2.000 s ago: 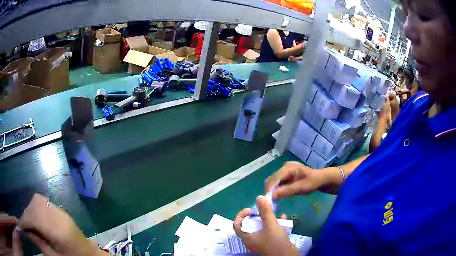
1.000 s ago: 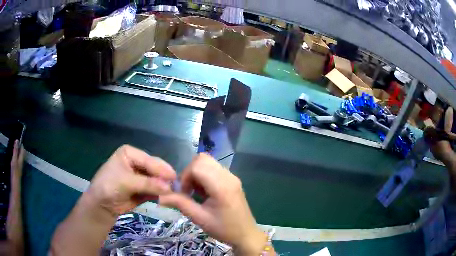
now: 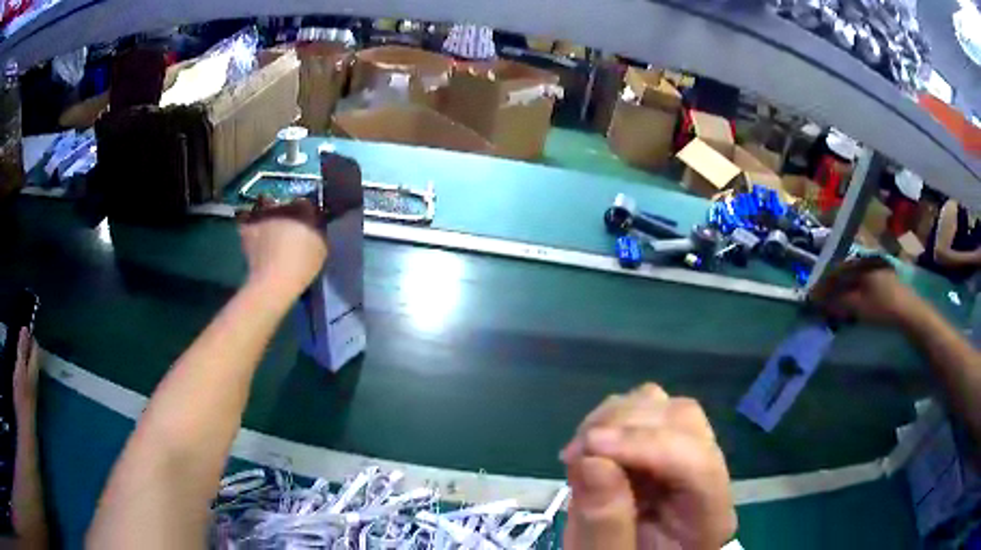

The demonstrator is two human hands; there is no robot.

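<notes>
A pale retail box (image 3: 342, 285) with dark raised flaps stands upright on the green belt. My left hand (image 3: 285, 245) is at the box's open top, on its left side; its fingertips are dark and blurred, so its grip cannot be told. My right hand (image 3: 651, 467) is at the lower centre with its fingers curled together; whether it holds anything is hidden. A tangled heap of grey-white wrist straps (image 3: 377, 516) lies in front of me, cut off by the lower edge. A pale strap end shows just left of my right hand.
A neighbour's hand (image 3: 861, 292) is at a second, tilted retail box (image 3: 788, 376). Another person's arm (image 3: 24, 430) is at the left edge. A pale rail (image 3: 430, 483) edges the belt. Blue and black devices (image 3: 742, 231) lie beyond; a shelf (image 3: 602, 48) and post (image 3: 850, 215) stand near.
My hands have separated: the left has reached forward to the box's top, the right has moved right and lower. The view turned from the right-hand neighbour; the near box now appears further left.
</notes>
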